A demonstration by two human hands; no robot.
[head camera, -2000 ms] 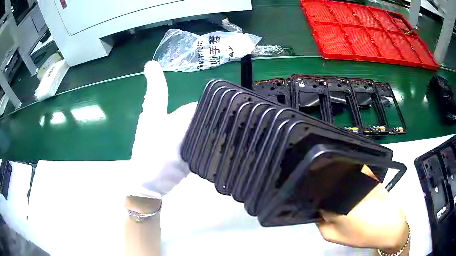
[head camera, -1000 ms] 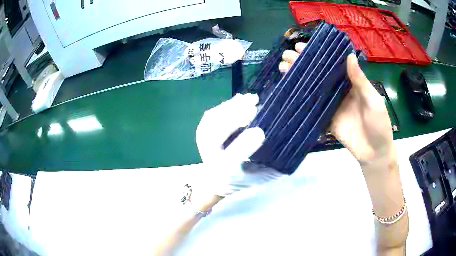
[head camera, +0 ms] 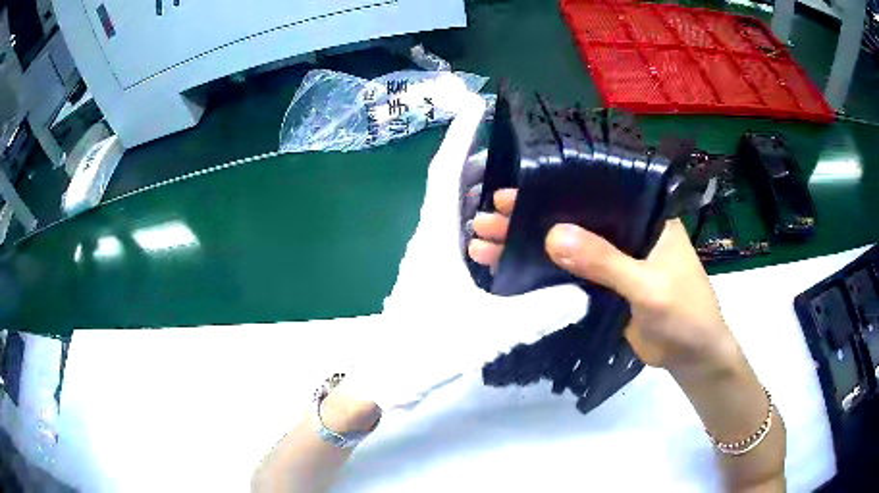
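Observation:
A stack of black housings (head camera: 588,212) is held between both hands in the middle of the view, over the edge of the white sheet. Its parts are slightly fanned and blurred at the lower end. My left hand (head camera: 463,260), in a white glove, holds the stack from the left and below, with the thumb along its lower side. My bare right hand (head camera: 636,279) grips it from the right, thumb on the near face and fingertips around its left edge. Other housings (head camera: 718,207) lie on the green surface behind, partly hidden by the stack.
A small black pile (head camera: 776,183) lies at the right on the green surface (head camera: 241,231). A black tray (head camera: 848,347) is at the right edge of the white sheet (head camera: 193,404). A crumpled clear bag (head camera: 337,111) and a red tray (head camera: 704,58) lie behind.
The fanned stack was closed up and then turned in the hands. My left thumb now lies across its lower part. The black pile at right has shifted left and looks larger.

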